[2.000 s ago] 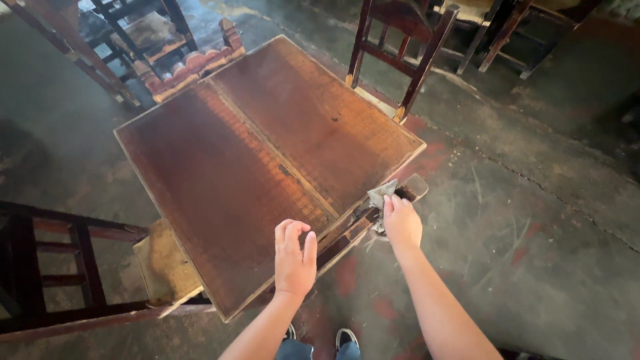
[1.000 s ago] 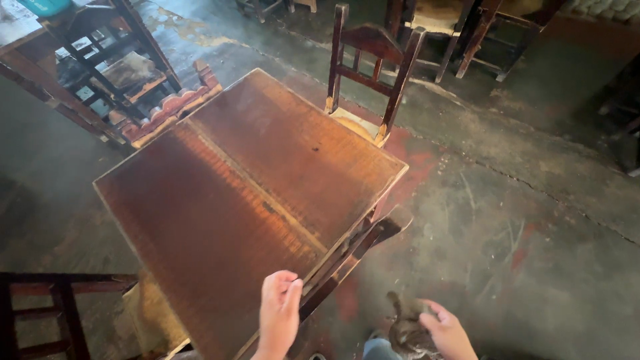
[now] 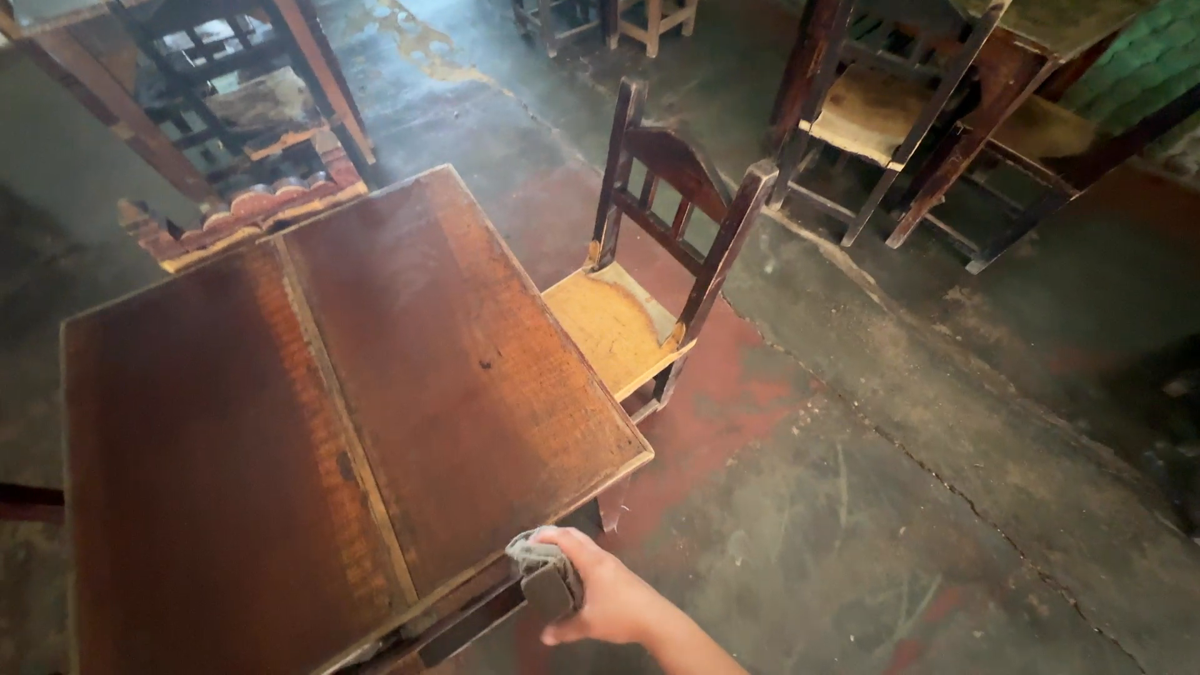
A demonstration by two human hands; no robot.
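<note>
My right hand (image 3: 605,591) grips a grey cloth (image 3: 536,551), which is wrapped over the end of a dark wooden chair back (image 3: 478,619) beside the near edge of the table. The thumb and fingers lie on opposite sides of that chair part. To the left spreads the brown wooden table (image 3: 441,375), its top split by a lighter strip. My left hand is out of the picture. Most of the near chair is cut off by the lower edge of the view.
A wooden chair with a yellowish seat (image 3: 614,328) stands at the table's right side. Another chair, with a scalloped reddish back (image 3: 281,202), touches or nearly touches the far side. More chairs (image 3: 872,108) and a table (image 3: 1069,28) stand at the upper right. The concrete floor (image 3: 844,469) is cracked.
My right hand with the cloth has moved from low beside my legs up to the near chair back. My left hand, seen at the table edge before, has left the view, which has shifted.
</note>
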